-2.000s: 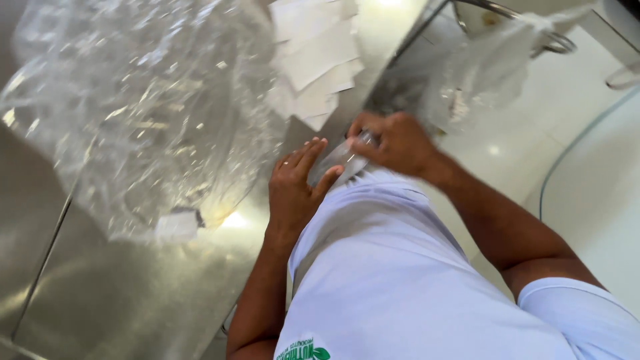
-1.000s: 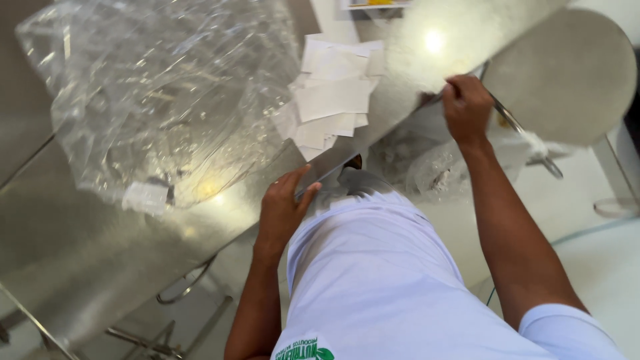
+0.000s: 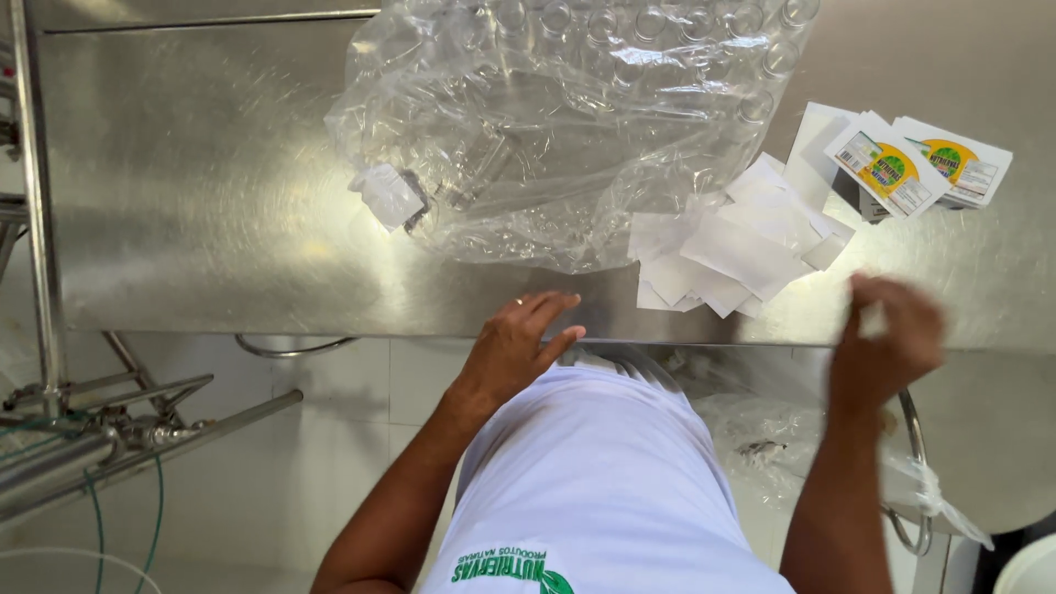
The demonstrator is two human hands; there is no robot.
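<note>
My left hand [image 3: 520, 342], a ring on one finger, hovers at the front edge of the steel table [image 3: 206, 190], its fingers apart and holding nothing. My right hand [image 3: 891, 330] is blurred over the same edge farther right; whether something small is between its fingers I cannot tell. Between and beyond the hands lies a loose pile of blank white paper slips [image 3: 742, 247]. A large clear plastic bag [image 3: 561, 148] with several round clear containers inside spreads behind my left hand. Printed labels in yellow and green [image 3: 891, 169] lie in stacks at the right, beyond my right hand.
A small white piece of paper [image 3: 389, 196] sits at the bag's left corner. Below the table edge at the right, a knotted clear bag [image 3: 775, 445] hangs by a metal ring [image 3: 916, 470]. Metal bars and a pipe [image 3: 239, 429] stand at the lower left.
The view has turned and shifted considerably. Two seconds ago my hands were close together at the table edge near my waist; now they are far apart, the right one out to the right.
</note>
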